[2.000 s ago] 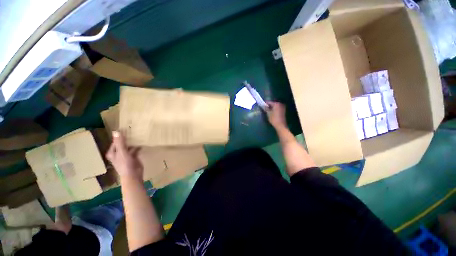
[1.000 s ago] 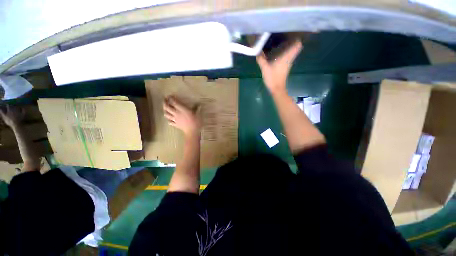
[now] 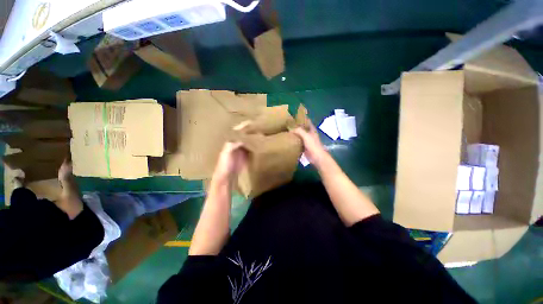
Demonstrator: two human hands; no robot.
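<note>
A small brown carton (image 3: pixel 271 161), partly opened with flaps standing, is between my hands in front of my body. My left hand (image 3: pixel 231 163) grips its left side. My right hand (image 3: pixel 308 142) grips its right upper edge by a raised flap. Most fingertips are hidden or blurred. Flat carton blanks (image 3: pixel 205 133) lie just behind and left of the carton. White slips (image 3: pixel 340 126) lie in a small pile right of my right hand. Another white piece shows partly under that hand.
A large open carton (image 3: pixel 430 151) at right holds white product boxes (image 3: pixel 476 178). A strapped bundle (image 3: pixel 89 139) lies at left, near another person's hands. A power strip (image 3: pixel 167 19) is on the bench edge, with brown cartons (image 3: pixel 269 53) below. A metal bar (image 3: pixel 464 44) is upper right.
My right hand has come back from under the bench edge. Both hands now hold a partly opened carton. An open carton now shows below the bench edge. The view has shifted.
</note>
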